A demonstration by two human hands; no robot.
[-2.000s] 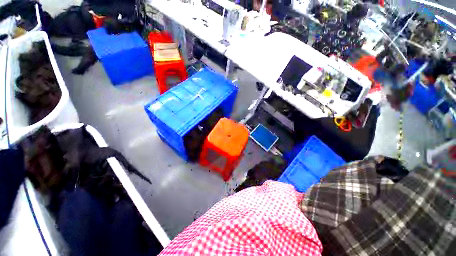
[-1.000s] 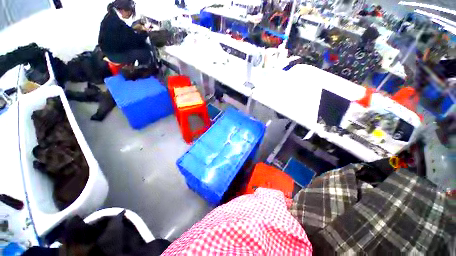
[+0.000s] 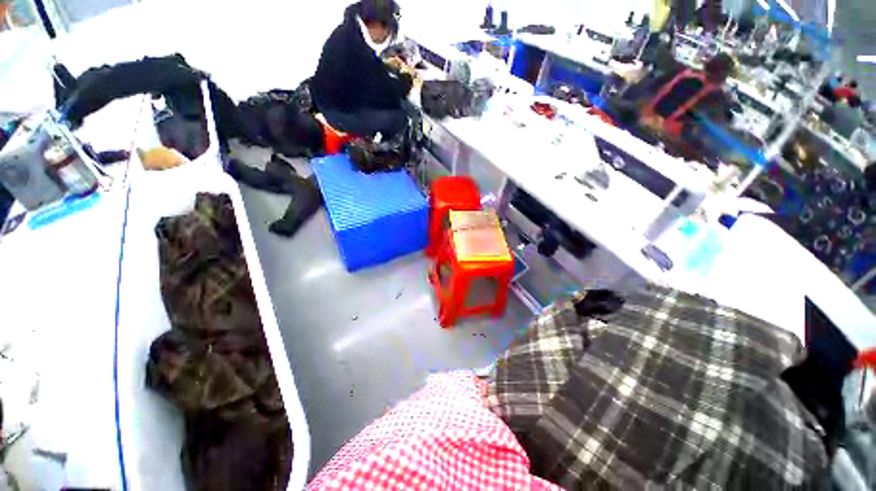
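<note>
A garment with black, grey and cream plaid lining (image 3: 672,384) fills the lower right, close in front of me, with a small black part at its upper edge. A red-and-white checked sleeve (image 3: 432,441) lies against its left side at the bottom of the picture. Neither of my hands can be made out; whatever holds the garment is hidden by the cloth or outside the picture.
A white bin with dark cloth (image 3: 216,336) stands at the left. A blue crate (image 3: 370,211) and red stools (image 3: 474,268) stand ahead on the grey floor. A seated person (image 3: 360,77) works at the long white table (image 3: 567,163) running along the right.
The view has moved forward and swung left. The nearer blue crate and orange stool have left the picture; the seated person and far crate are nearer. More of the plaid lining shows.
</note>
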